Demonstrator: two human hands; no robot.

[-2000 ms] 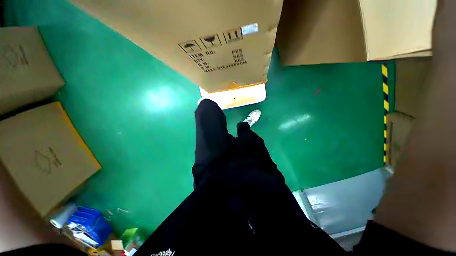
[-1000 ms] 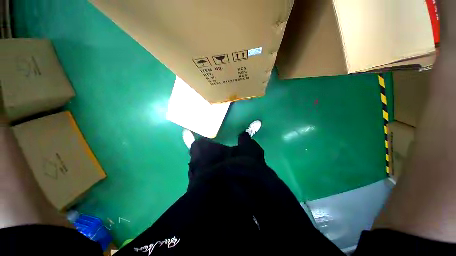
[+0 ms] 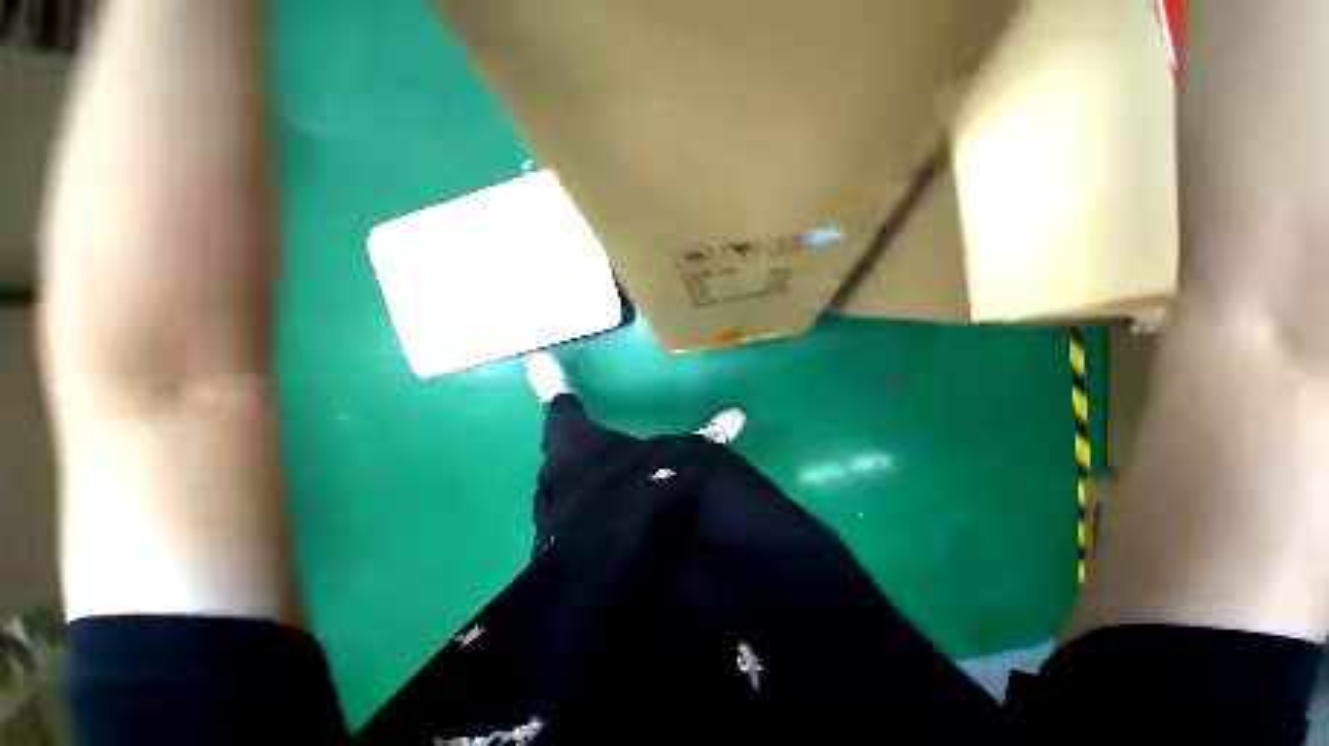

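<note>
A large brown shipping carton [image 3: 729, 146] with printed marks and orange tape along its bottom edge stands in front of me at the top middle. The low dolly [image 3: 496, 277], white under glare, lies on the floor to its left, its right edge close beside the carton's lower side. Both my forearms reach up along the left and right sides of the picture. My left hand and my right hand are both cut off by the top edge, so their grip cannot be seen.
Another brown carton [image 3: 1071, 175] with a pale flap stands right of the first, a bit of red at its top. A yellow-black floor line [image 3: 1080, 437] runs down the right. My white shoes [image 3: 547, 376] are on the green floor, the left one near the dolly.
The dolly has moved out from under the carton to the left and now shows nearly whole. The carton has shifted right and down in view, against the neighbouring carton. My forearms have come further into view.
</note>
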